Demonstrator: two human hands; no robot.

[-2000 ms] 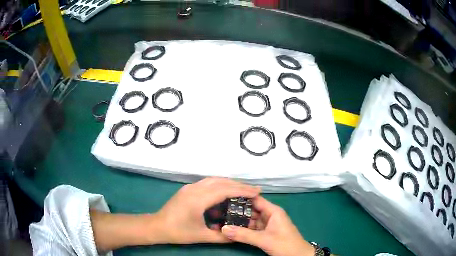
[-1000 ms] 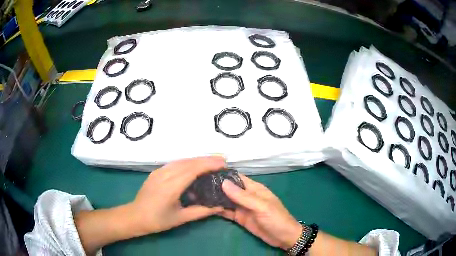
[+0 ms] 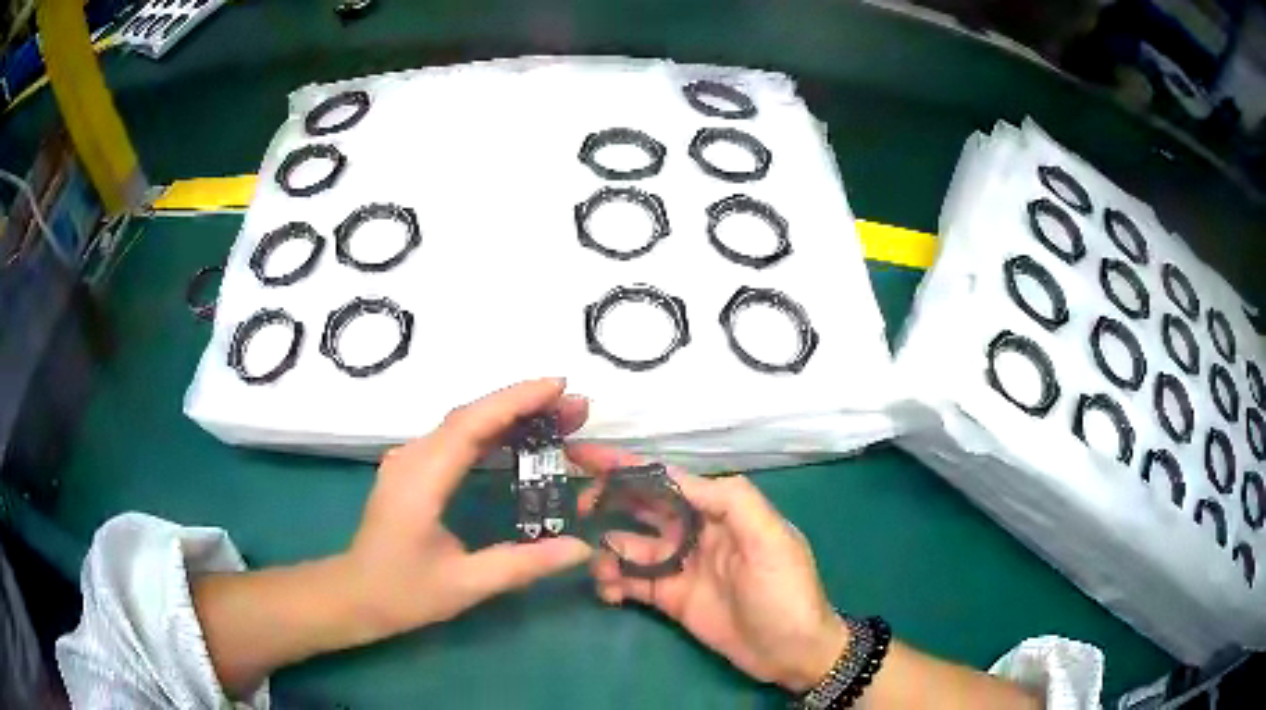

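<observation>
My left hand holds a short stack of black rings between thumb and fingers, its ribbed side facing me. My right hand holds a single black ring beside the stack, tilted so its opening shows. Both hands are over the green surface at the near edge of the left tray stack. On that white slab, black rings lie in two spaced groups, one at the left and one at the right. Where the fingers touch the back of the stack is hidden.
The right tray stack stands at an angle with closer rows of rings. A lone ring lies left of the left slab. A yellow post rises at the left, and yellow tape runs behind the slabs. Another ring tray is at the far left.
The hands were together around the stack; now they are slightly apart, with a single ring in my right hand and the stack upright in my left. The view has shifted, so the slabs appear further left.
</observation>
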